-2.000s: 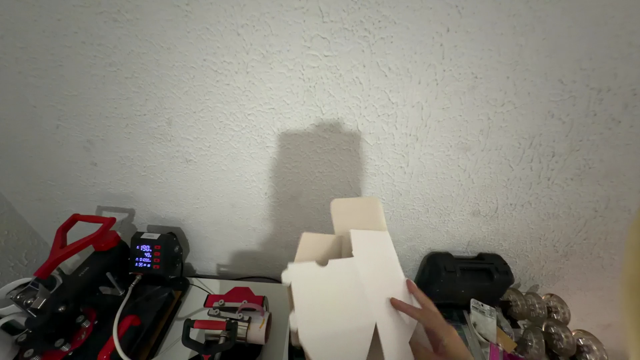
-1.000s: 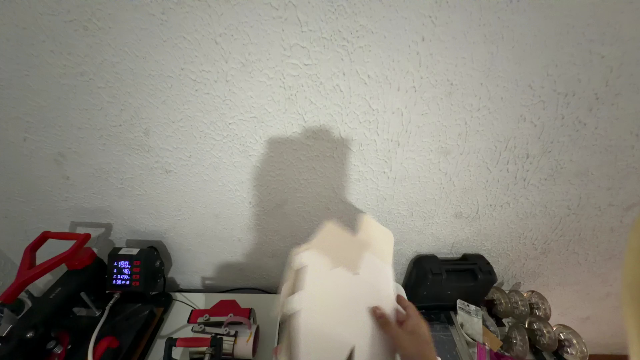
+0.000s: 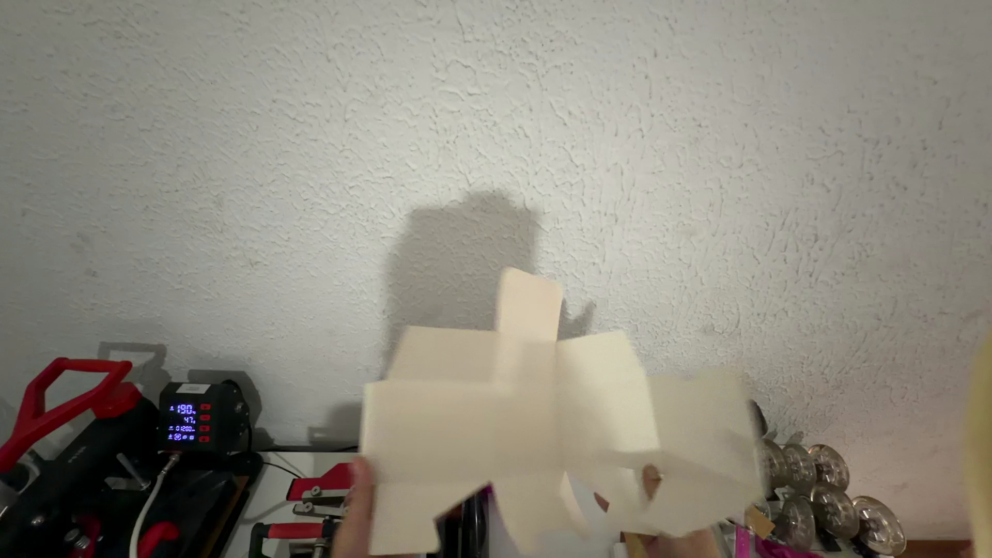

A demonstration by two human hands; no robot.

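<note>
An unfolded cream cardboard box blank (image 3: 527, 411) spreads across the lower middle, its creased panels fanned out, one narrow flap pointing up and a hole in its right part. My left hand (image 3: 356, 508) grips the blank's left edge, with fingers partly out of frame. My right hand (image 3: 682, 544) is at the bottom, mostly hidden behind the right panels; some skin shows through the hole and below the lower edge. How its fingers hold the card cannot be seen.
A heat press with a red handle (image 3: 66, 395) and a lit digital controller (image 3: 203, 417) stands left. Beside it is a red-and-black clamp-like press (image 3: 318, 496). Several clear, round-based glass or plastic items (image 3: 833, 504) lie right. A textured wall (image 3: 496, 116) rises behind.
The cardboard, narrow and folded before, is now opened out flat and wide. My left hand has come into view at its left edge. My right hand has gone mostly behind the card.
</note>
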